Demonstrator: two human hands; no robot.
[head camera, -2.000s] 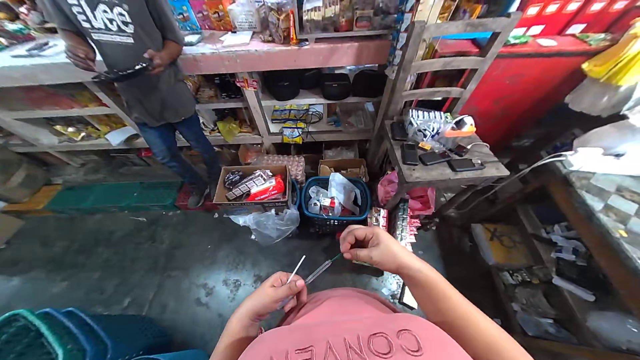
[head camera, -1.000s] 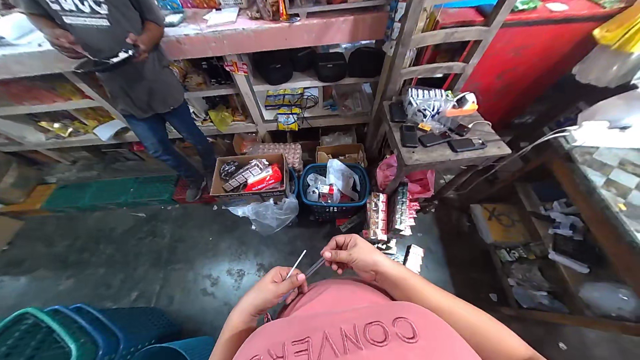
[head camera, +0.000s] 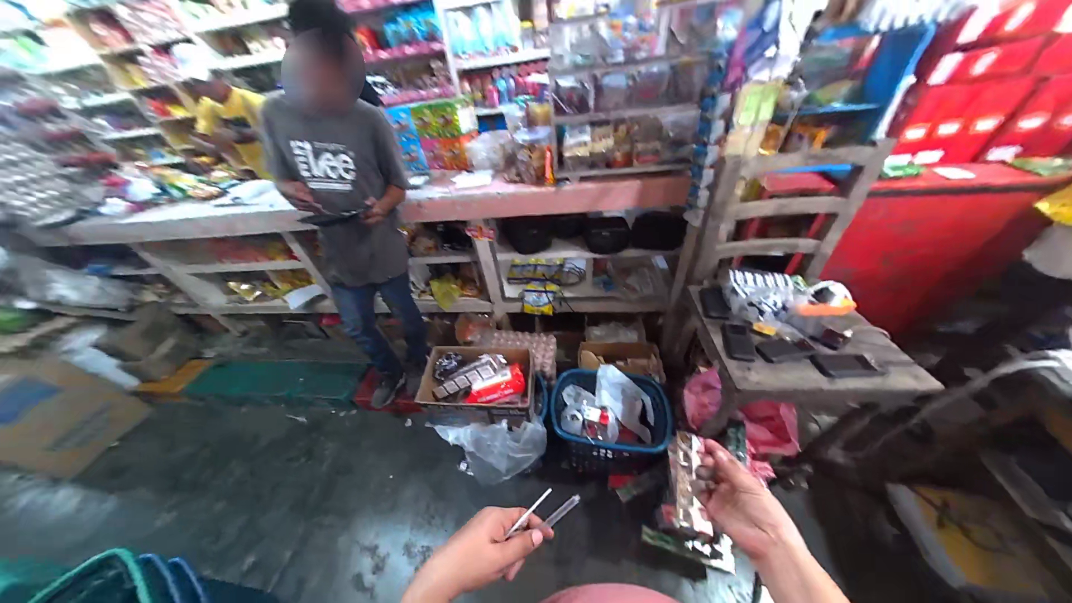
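Between the thumb and fingers of my left hand (head camera: 490, 544) are a thin white stick (head camera: 529, 512) and a clear narrow tube (head camera: 563, 510), both pointing up and to the right. My right hand (head camera: 741, 498) is to the right, its fingertips at the upper edge of a strip of small printed packets (head camera: 688, 486). More printed packets (head camera: 687, 548) lie just below it. A blue plastic basket (head camera: 615, 450) with clear plastic bags stands beyond my hands. What exactly the strip contains is too blurred to tell.
A cardboard box (head camera: 473, 410) of packets stands left of the basket, with a clear plastic bag (head camera: 494, 448) before it. A wooden chair (head camera: 900, 377) at the right bears several phones. A person in a grey shirt (head camera: 335, 184) stands by the counter (head camera: 544, 199). Green and blue baskets (head camera: 126, 578) are at the lower left.
My right hand has moved away from my left hand, out to the right, to the strip of packets. My left hand still holds the stick and tube. The view has tilted up.
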